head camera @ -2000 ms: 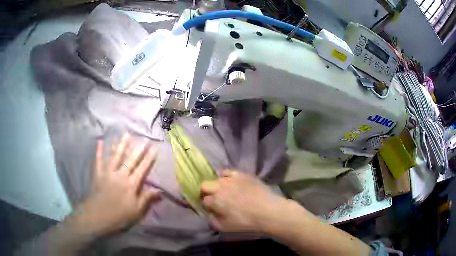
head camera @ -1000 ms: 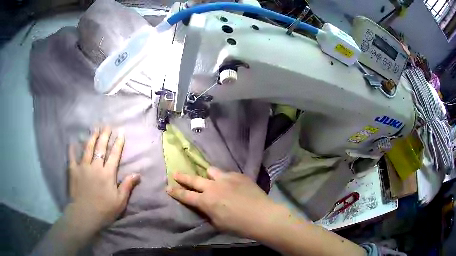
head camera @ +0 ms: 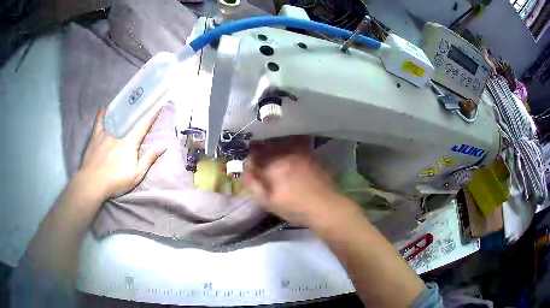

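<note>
The taupe cloth panel (head camera: 175,210) lies under and left of the white sewing machine's head. A small yellow-green piece (head camera: 208,175) shows bunched just in front of the presser foot (head camera: 193,157). My left hand (head camera: 117,159) lies flat on the cloth at the left, fingers spread, its fingertips partly behind the clear guard (head camera: 137,95). My right hand (head camera: 289,180) is blurred, right of the needle area and below the machine arm, beside the yellow-green piece. Its fingers are bent, and whether they grip cloth cannot be told.
The white table edge with a printed ruler (head camera: 208,290) runs along the front. Red-handled snips (head camera: 417,246) lie at the right. A yellow piece (head camera: 487,187) and striped cloth (head camera: 517,129) are at the far right. The control panel (head camera: 459,60) stands upper right.
The cloth has moved away from me, baring the ruler edge. My left hand has moved up toward the guard. My right hand has moved up beside the needle area. Less of the yellow-green piece shows.
</note>
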